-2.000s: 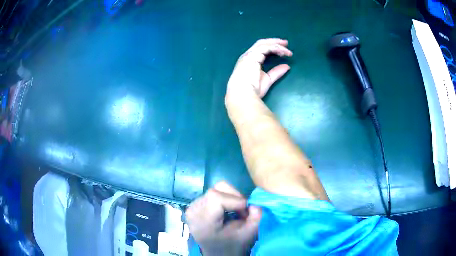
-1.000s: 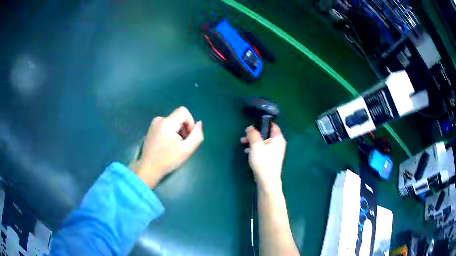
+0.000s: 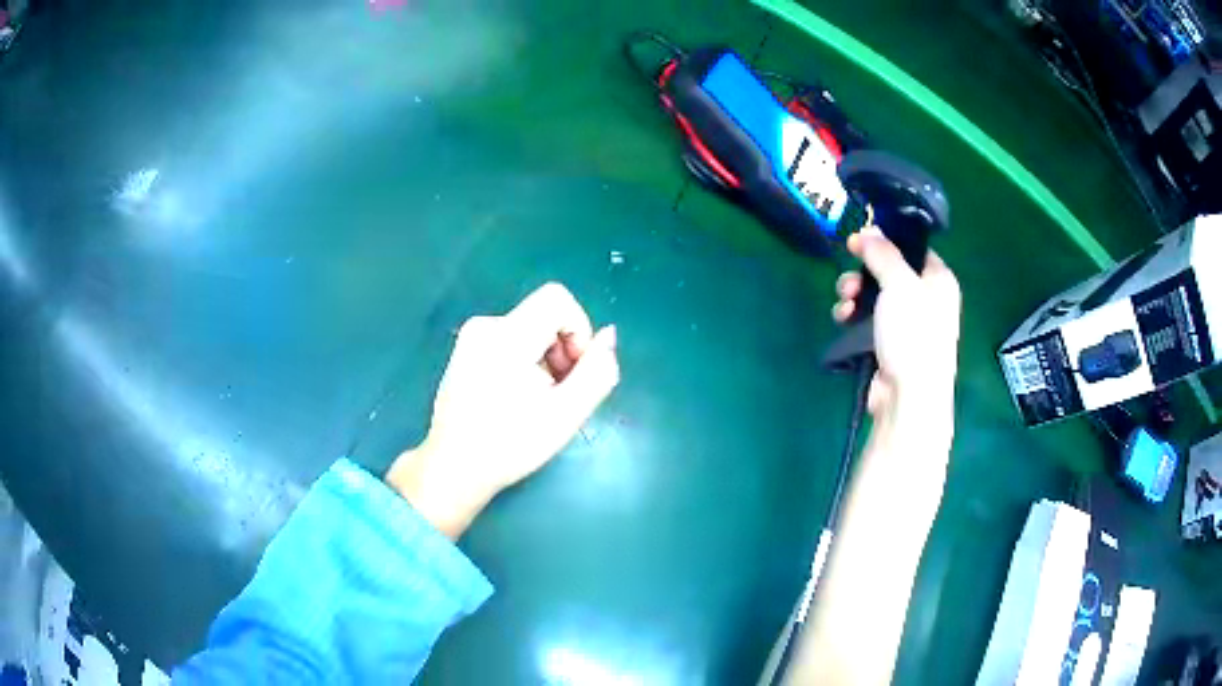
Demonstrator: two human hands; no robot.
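My right hand [image 3: 911,315] grips the handle of the black barcode scanner [image 3: 895,194]. The scanner head is over the lower right end of the blue and black battery tester [image 3: 757,127], with a bright patch on the tester's face. Whether they touch I cannot tell. Red and black leads lie around the tester. My left hand [image 3: 516,389] is curled with fingers closed over the mat, and no object shows in it.
A printed retail carton [image 3: 1119,335] stands at the right, with another blue tester [image 3: 1148,462] below it. Flat cartons [image 3: 1045,590] lie at the lower right. A light green line [image 3: 938,114] crosses the mat. The scanner cable [image 3: 831,516] runs down beside my right forearm.
The scanner, still in my right hand, has moved up and right to the tester. My left hand stays curled and appears slightly further right. The view has shifted.
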